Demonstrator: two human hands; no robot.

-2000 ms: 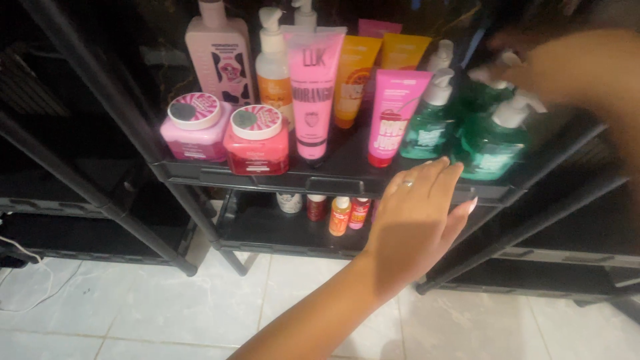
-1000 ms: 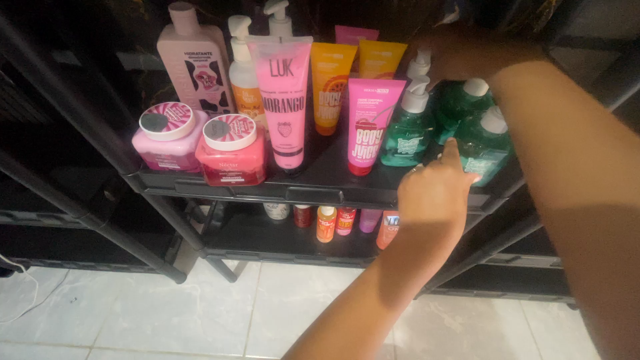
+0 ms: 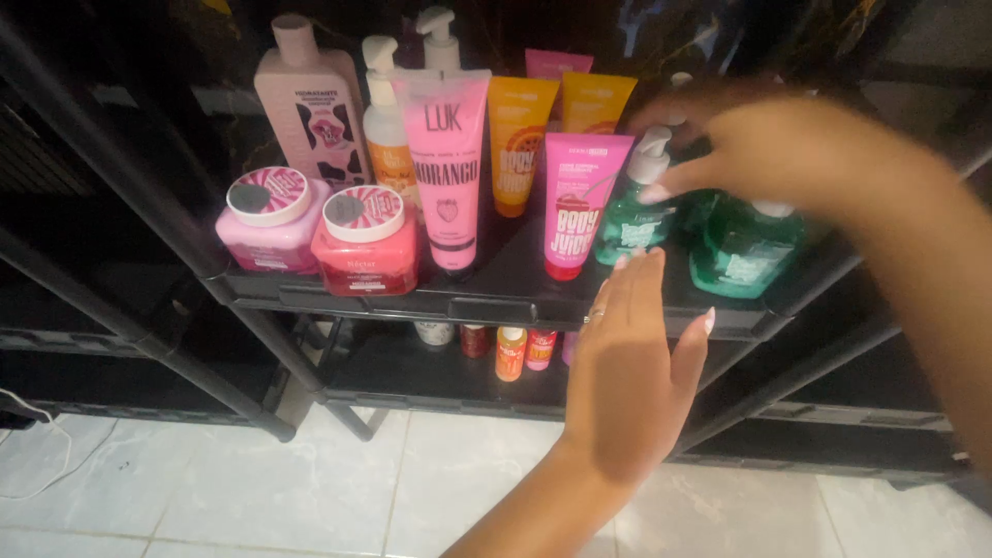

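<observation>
My left hand [image 3: 632, 364], with a ring on one finger, is at the front edge of the black shelf, its fingertips against or just before the base of a green pump bottle [image 3: 632, 221]. Nothing shows in its grasp. My right hand [image 3: 744, 151] is blurred and reaches over the green bottles from the right, thumb beside that bottle's white pump; whether it grips anything cannot be told. Another green bottle [image 3: 744, 256] stands under the right wrist. Left of the hands is a magenta squeeze tube [image 3: 581, 201], with orange tubes [image 3: 521, 139] behind it.
A pink squeeze tube [image 3: 443, 170], a red jar [image 3: 366, 252], a lilac jar [image 3: 271, 221], a large pink bottle [image 3: 310, 108] and an orange-labelled pump bottle [image 3: 385, 132] stand to the left. Small bottles [image 3: 510, 353] are on the lower shelf. Black posts [image 3: 271, 349] frame the rack.
My left hand's pointing finger has come down from the right green bottle, and the hand is now lower with fingers together. The right green bottle now stands farther from the one beside the magenta tube.
</observation>
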